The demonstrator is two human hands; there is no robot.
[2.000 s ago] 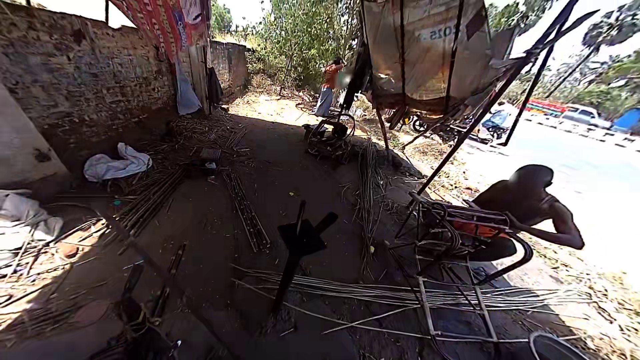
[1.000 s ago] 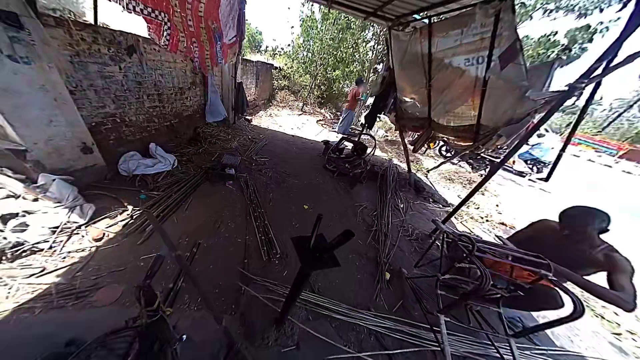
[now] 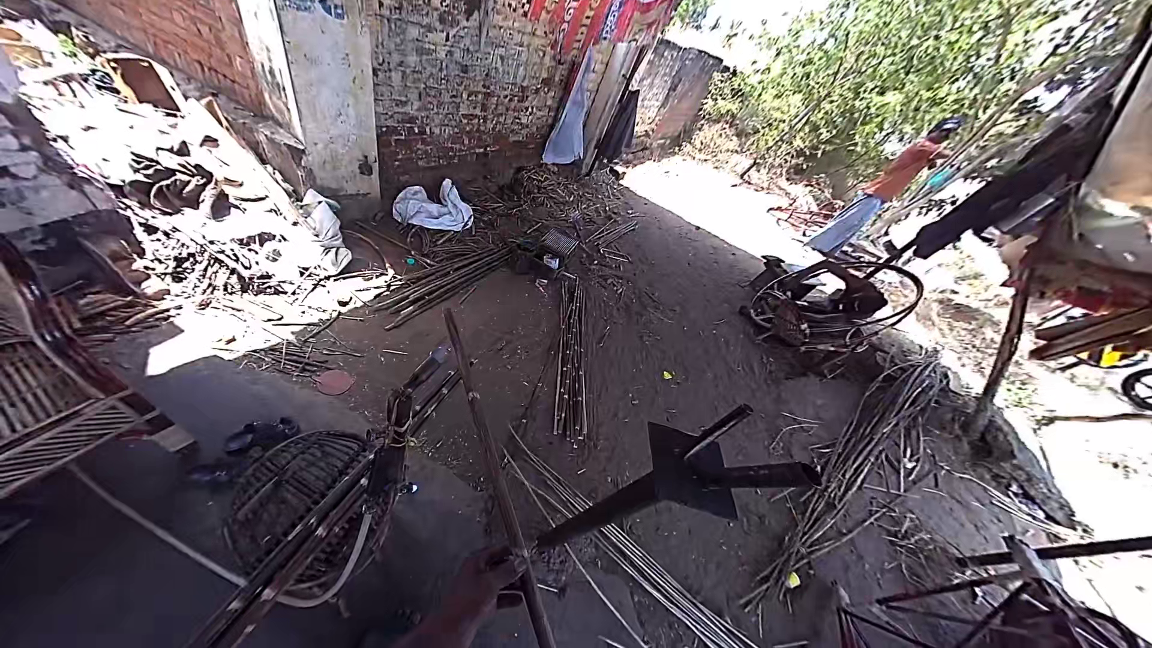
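My left hand (image 3: 490, 576), dim in the shade at the bottom of the view, is closed around a long brown cane or bamboo pole (image 3: 493, 459). The pole slants up and slightly left from the hand. Just right of the hand stands a dark metal post with a square plate (image 3: 670, 472) and short pipe pieces on top. Left of the hand are a round woven cane piece (image 3: 297, 504) and dark poles tied together (image 3: 387, 468). My right hand is out of view.
Thin canes (image 3: 648, 576) lie on the ground behind the post. Farther off are bundled poles (image 3: 571, 360), a cane heap (image 3: 855, 468), a white sack (image 3: 432, 209) and a round frame (image 3: 828, 301). A person (image 3: 886, 193) stands at the back right; a metal frame (image 3: 1017, 603) is at lower right.
The view has swung left and down. My left hand now shows on the pole, which stands more upright in view than before. The seated person at the right has left the view.
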